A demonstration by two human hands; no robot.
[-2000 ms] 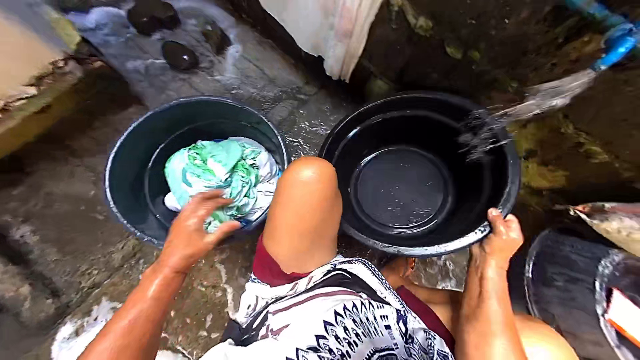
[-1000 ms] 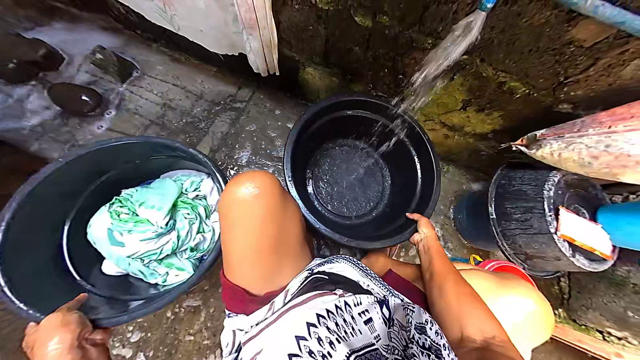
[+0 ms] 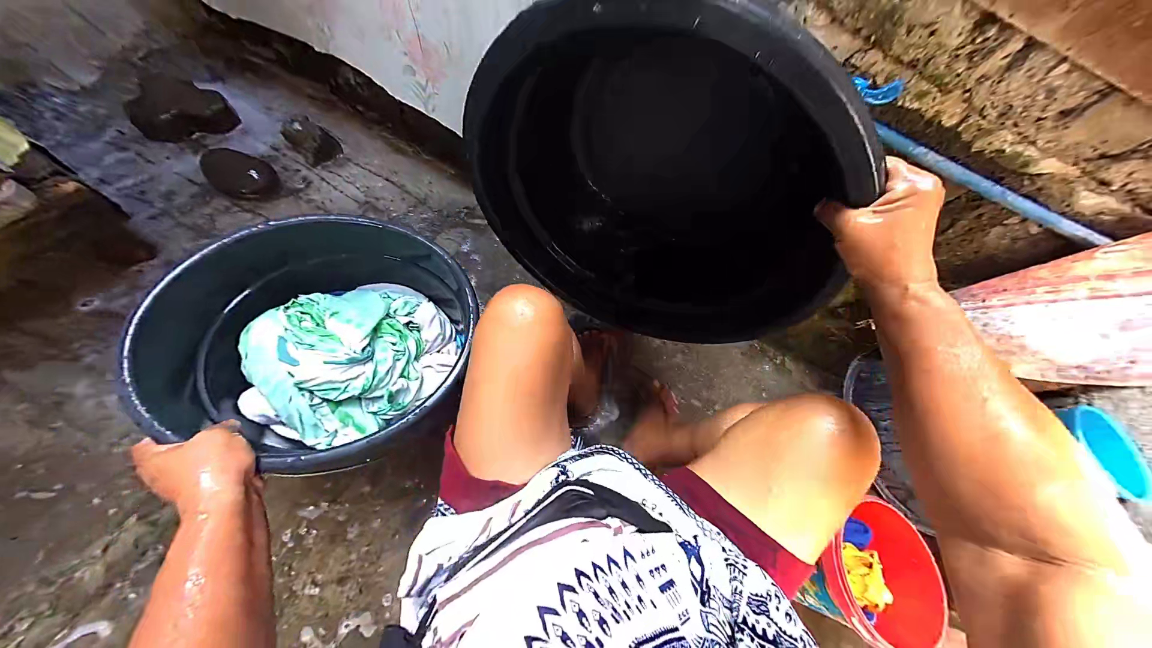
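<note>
My right hand [image 3: 886, 220] grips the rim of a round black plastic basin [image 3: 666, 171], which is lifted and tilted at the top centre, with its dark inside facing me. At the lower left, my left hand [image 3: 198, 463] is closed on the near rim of a second dark basin [image 3: 171, 306]. That one rests on the wet ground and holds a bundle of wet green and white cloth [image 3: 333, 360]. The cloth lies beside my left fingers, not in them.
Dark stones [image 3: 239, 173] sit on the wet concrete at upper left. A blue pipe [image 3: 999, 184] runs along the rough wall. At right are a red bucket [image 3: 909, 576] holding yellow and blue items, a light-blue container [image 3: 1111, 450] and a dark, partly hidden container.
The black basin stood under running water in the earlier frames; my right hand has raised and tilted it. My left hand, over the cloth two seconds ago, is now on the other basin's rim.
</note>
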